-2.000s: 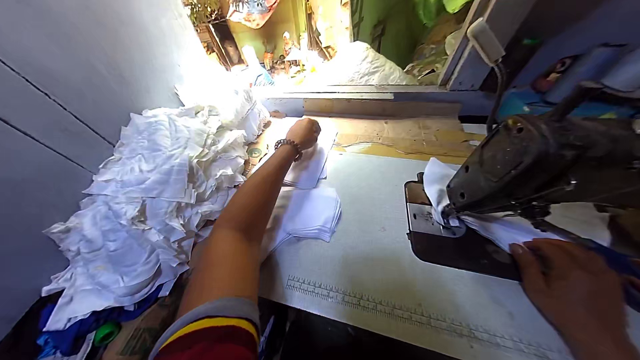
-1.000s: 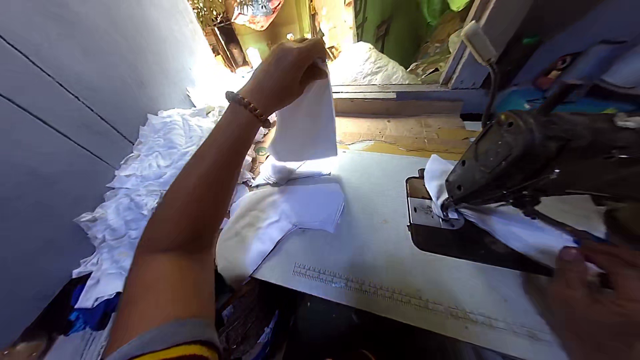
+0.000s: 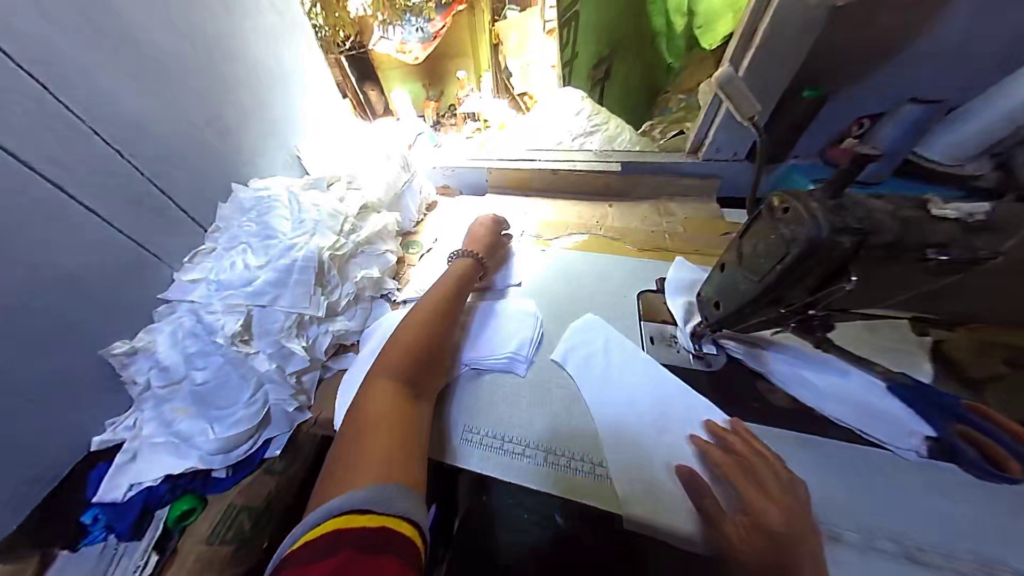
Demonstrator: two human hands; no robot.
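My left hand, a beaded bracelet at its wrist, is on the white fabric pieces at the back left of the table; its fingertips are partly hidden. Nearer me, under my forearm, lies a stack of cut white fabric. My right hand rests flat, fingers spread, on a single white fabric piece in front of the sewing machine. Another white fabric strip runs from under the presser foot to the right. Blue-handled scissors lie over its far end.
A large heap of white fabric pieces stands at the left against the wall. A printed ruler scale runs along the table's front edge. Behind the table is a window ledge; a lamp rises at the right.
My left hand has come down from holding up a white piece to the pieces at the back. A single white piece now lies under my right hand, which has moved left from beside the scissors.
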